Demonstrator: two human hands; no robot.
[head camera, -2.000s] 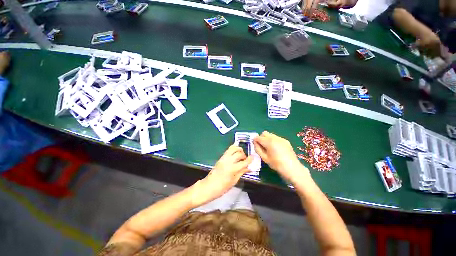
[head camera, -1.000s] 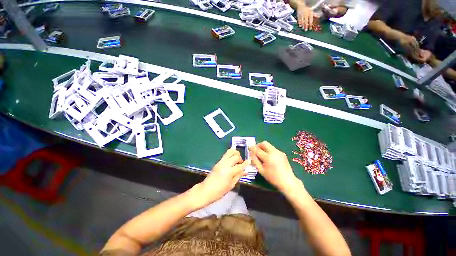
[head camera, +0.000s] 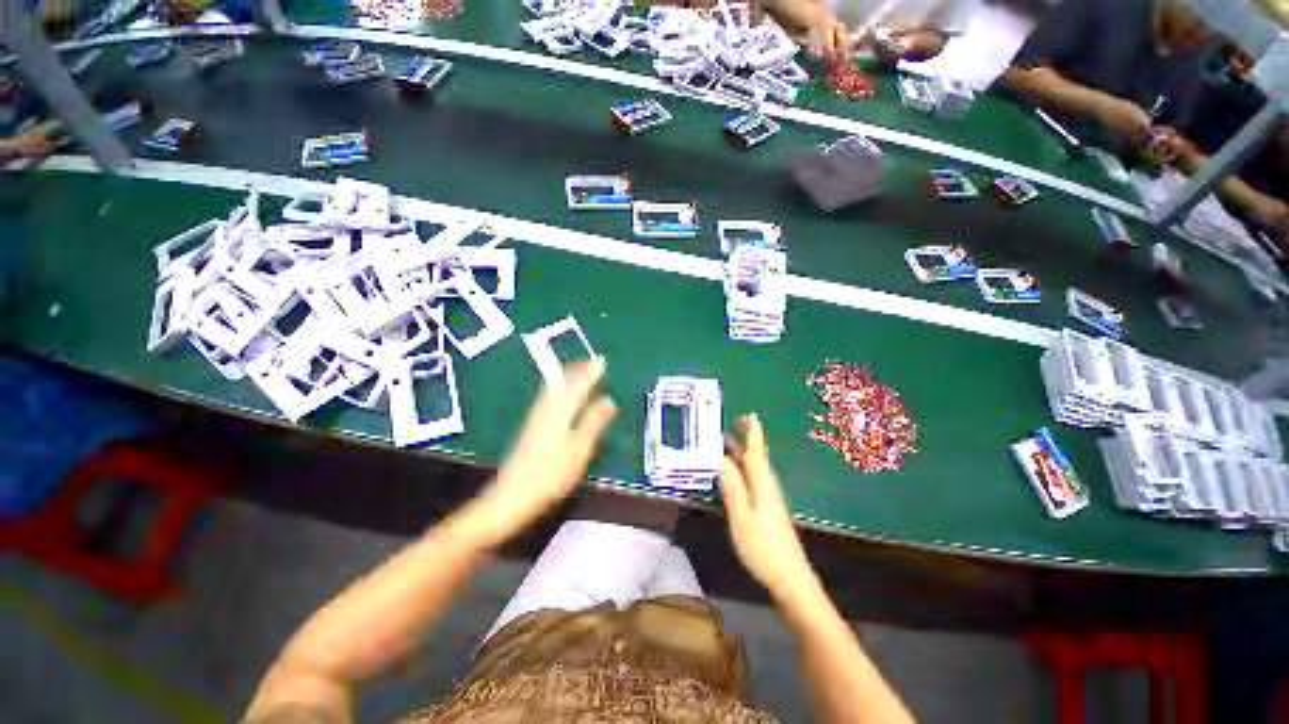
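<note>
A short stack of white plastic frames (head camera: 703, 433) stands near the front edge of the green bench, in front of me. A single white frame (head camera: 546, 351) lies left of it. My left hand (head camera: 554, 436) is at the near edge of that single frame, fingers apart; whether it touches the frame is unclear. My right hand (head camera: 752, 488) is just right of the stack, open and empty, fingers extended. A heap of small copper-coloured parts (head camera: 864, 419) lies to the right.
A jumbled pile of white frames (head camera: 332, 304) lies left. Another stack (head camera: 756, 293) stands by the rail. Stacked frames (head camera: 1162, 410) and a loose coloured unit (head camera: 1050, 473) are at right. The belt carries spaced units and a grey block (head camera: 840, 173). People's hands show across it.
Both hands have come off the frame stack. My left hand has moved left to the single frame; my right hand has opened beside the stack. The camera view has shifted slightly.
</note>
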